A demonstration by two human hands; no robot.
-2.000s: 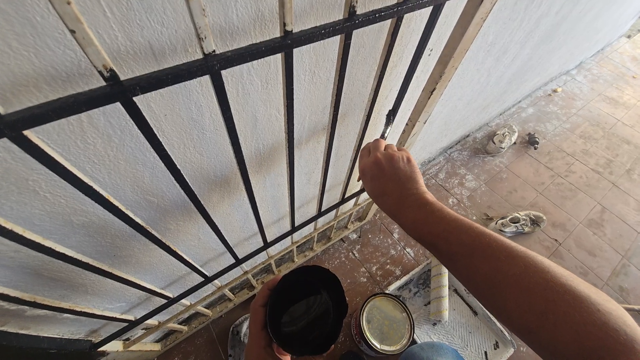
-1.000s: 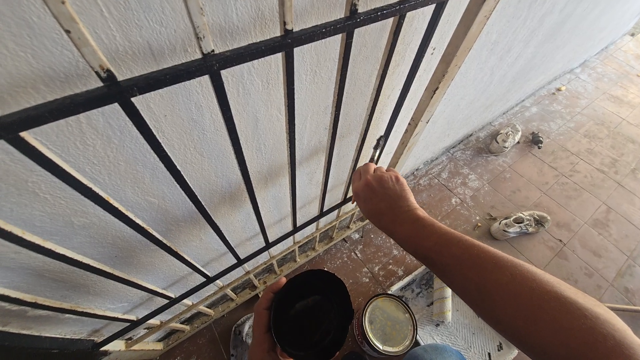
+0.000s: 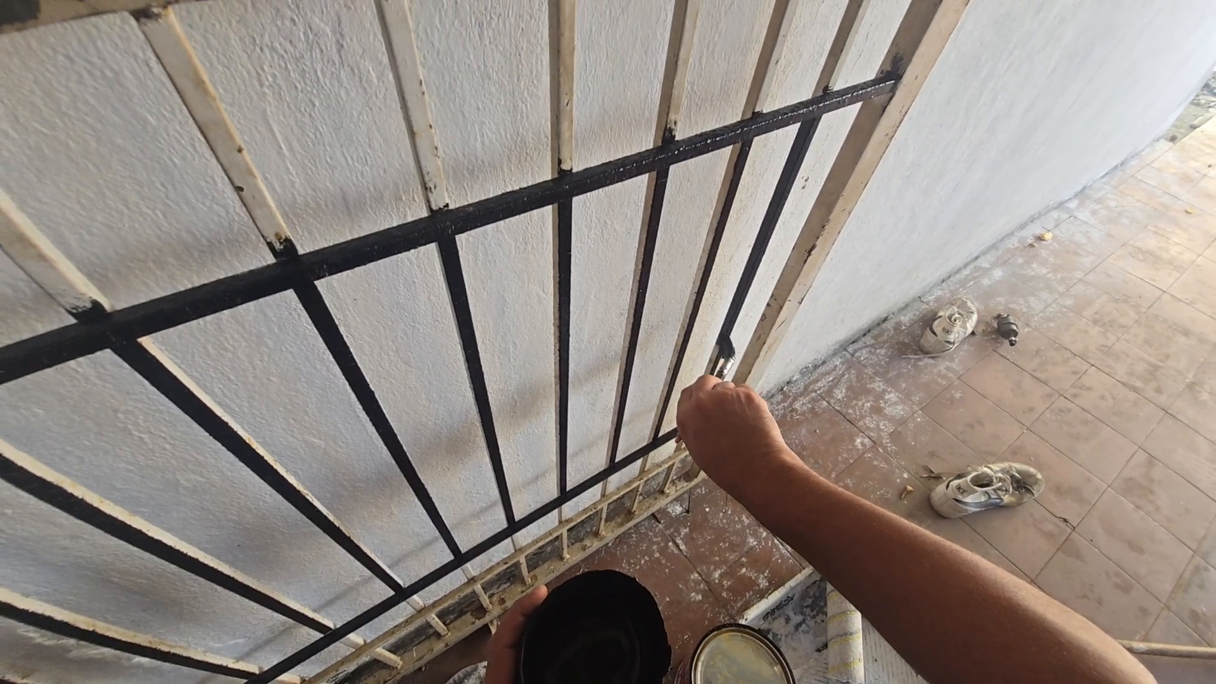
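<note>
My right hand (image 3: 731, 432) grips a paintbrush (image 3: 725, 359), its dark bristles against the rightmost vertical bar of a metal grille (image 3: 570, 195). The grille's middle and lower crossbars and the bars between them are largely black; the upper bars and the right frame post (image 3: 826, 223) are cream with dark specks. At the bottom edge, my left hand (image 3: 513, 636) holds a round container (image 3: 597, 632) that is black inside. A metal can (image 3: 741, 660) with a pale top stands just right of it, partly cut off by the frame.
A white textured wall (image 3: 959, 180) runs behind the grille. A paint roller (image 3: 844, 632) lies by a tray (image 3: 784, 598) under my right forearm. Two worn shoes (image 3: 948, 326) and a small dark object (image 3: 1007, 329) rest on the paint-spattered tiles (image 3: 1092, 408).
The right hand with the brush has moved slightly down along the rightmost bars since the earliest frame. The left hand still holds the black container.
</note>
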